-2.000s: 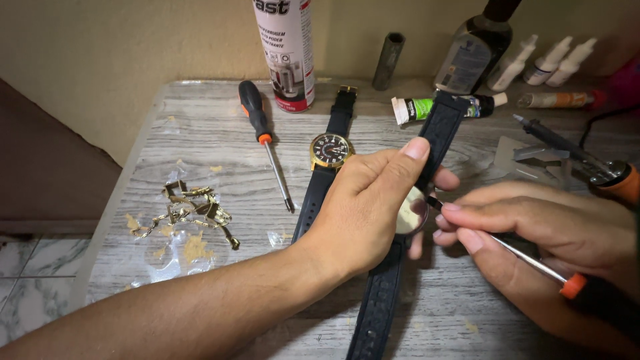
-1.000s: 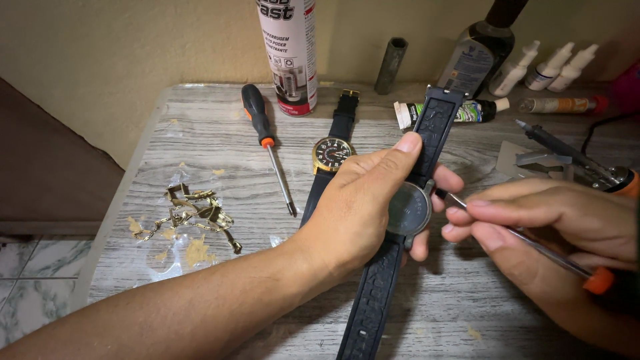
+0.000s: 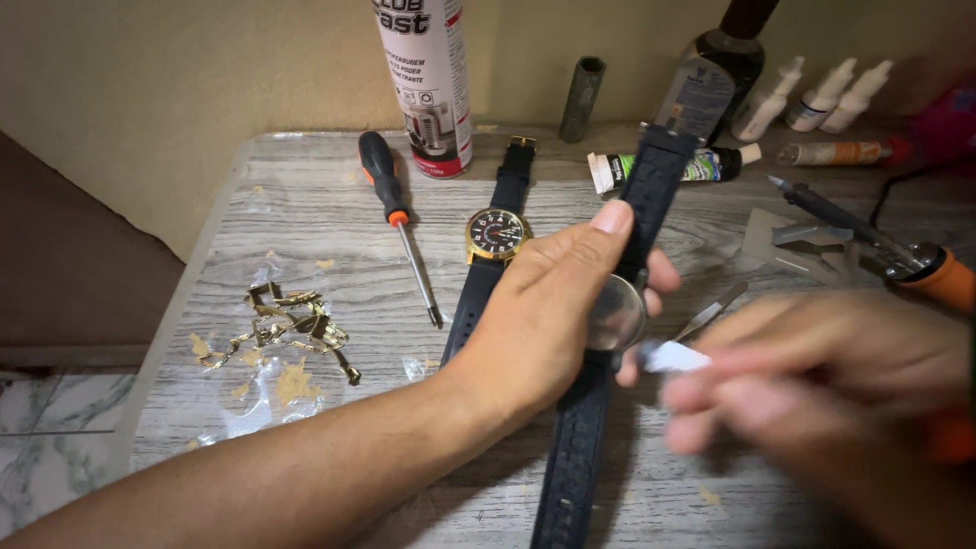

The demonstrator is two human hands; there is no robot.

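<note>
My left hand point(image 3: 549, 297) grips a wristwatch point(image 3: 614, 313) by its case, with the black strap running up and down from it. My right hand point(image 3: 793, 381), blurred, is just right of the case; a small bright piece point(image 3: 675, 357) shows at its fingertips, too blurred to name. Under those fingers an orange patch of a screwdriver handle shows faintly at the right edge. Left of my left hand lies a gold-cased watch point(image 3: 496, 233) with a black strap, face up. A screwdriver point(image 3: 415, 263) with a black and orange handle lies farther left.
Gold-coloured metal bracelet pieces point(image 3: 297, 320) lie at the left of the wood-grain table. Behind stand a spray can point(image 3: 431, 91), a dark metal tube point(image 3: 582, 99), a dark bottle point(image 3: 709, 84) and small white bottles point(image 3: 816, 103). A paint tube point(image 3: 701, 164) and a soldering iron point(image 3: 862, 221) lie at right.
My right hand, earlier holding a screwdriver's shaft at the watch case, has shifted and blurred, and a bright piece now shows at its fingertips. My left hand still holds the watch.
</note>
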